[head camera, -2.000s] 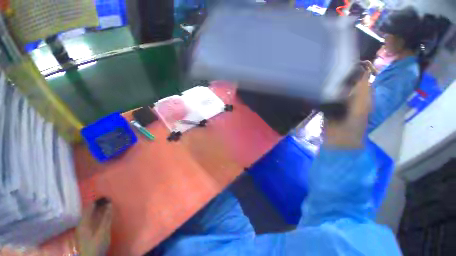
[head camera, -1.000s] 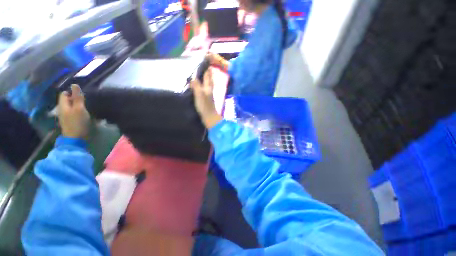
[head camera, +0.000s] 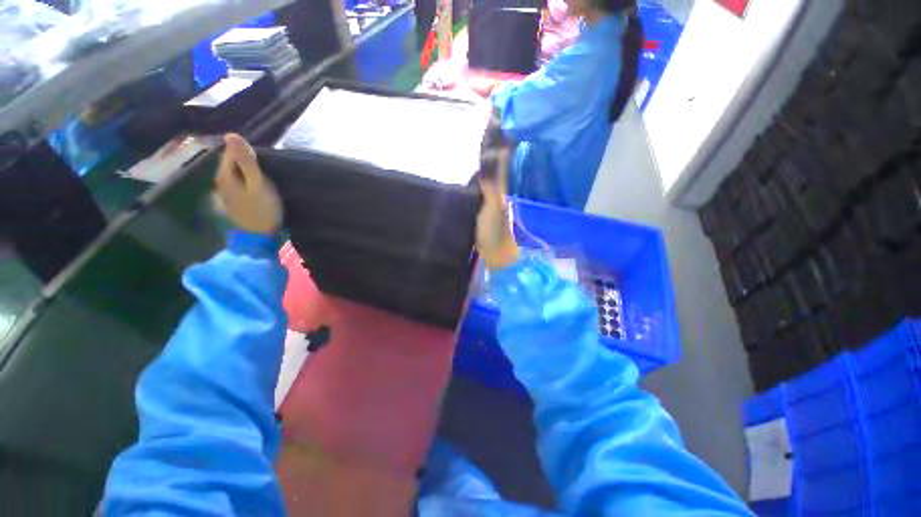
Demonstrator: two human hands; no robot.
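A tall black tray stack [head camera: 374, 237] is in front of me at the far part of the red bench mat [head camera: 389, 379]. A pale, silvery-white flat panel [head camera: 389, 133] lies in its top tray. My left hand [head camera: 249, 192] is on the stack's upper left edge. My right hand [head camera: 494, 217] is on its upper right edge, with the fingers partly hidden. Whether the stack's base touches the mat cannot be told for sure.
A blue crate [head camera: 651, 283] with clear plastic stands right of the bench. A person in blue [head camera: 571, 101] is beyond it. The green conveyor [head camera: 121, 293] runs at left. Black tray stacks [head camera: 798, 192] and blue crates [head camera: 848, 404] are at far right.
Two seconds ago my right hand held a blurred panel-topped tray up and my left hand was low over the mat. Now both hands are on the stack, and the view has turned right.
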